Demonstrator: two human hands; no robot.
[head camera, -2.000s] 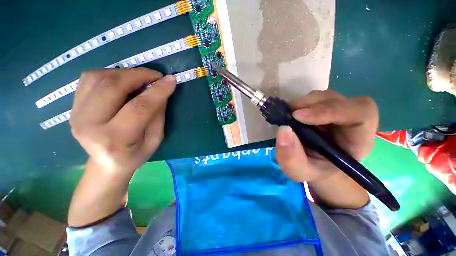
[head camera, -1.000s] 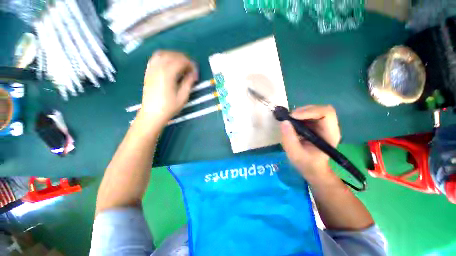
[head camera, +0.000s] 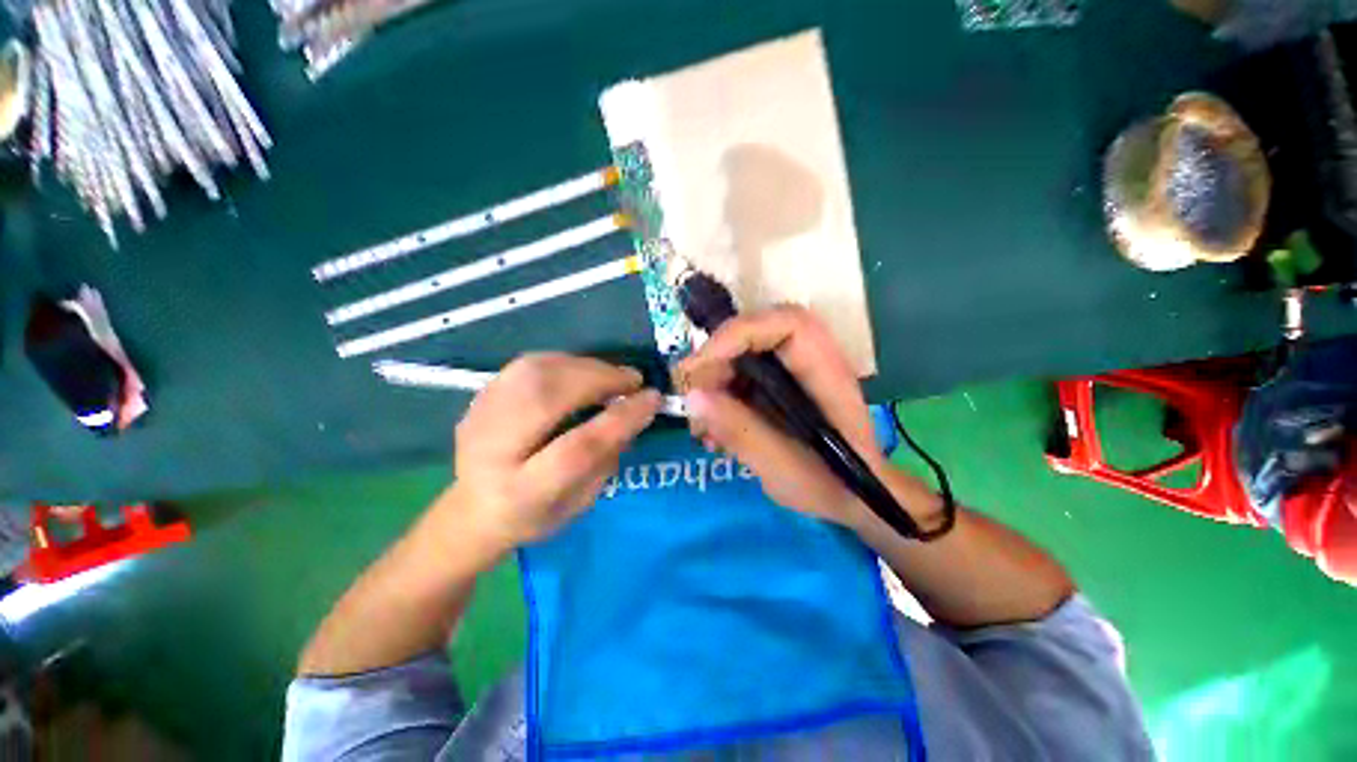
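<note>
My left hand (head camera: 548, 447) pinches a white LED strip (head camera: 432, 377) near the bench's front edge. The strip's right end lies between the fingertips of both hands. My right hand (head camera: 781, 390) grips a black soldering iron (head camera: 811, 432), its handle slanting up-left; its tip is blurred, close to the green circuit boards (head camera: 640, 186). The boards line the left edge of the beige fixture (head camera: 744, 164). Three LED strips (head camera: 484, 276) run left from the boards, their orange ends against them. My fingers partly hide the fixture's lower left corner.
Fanned white strips (head camera: 142, 97) lie at far left, another bundle (head camera: 342, 23) at the far edge. A black item (head camera: 75, 365) is at left. A round golden-brown tin (head camera: 1186, 182) is at right. Red stools (head camera: 1153, 447) and a person's red sleeve (head camera: 1325, 529) show beyond the bench.
My left hand has come back toward the apron and now holds another strip. My right hand and the iron have moved left to meet it. The view has shifted and widened since the oldest frame.
</note>
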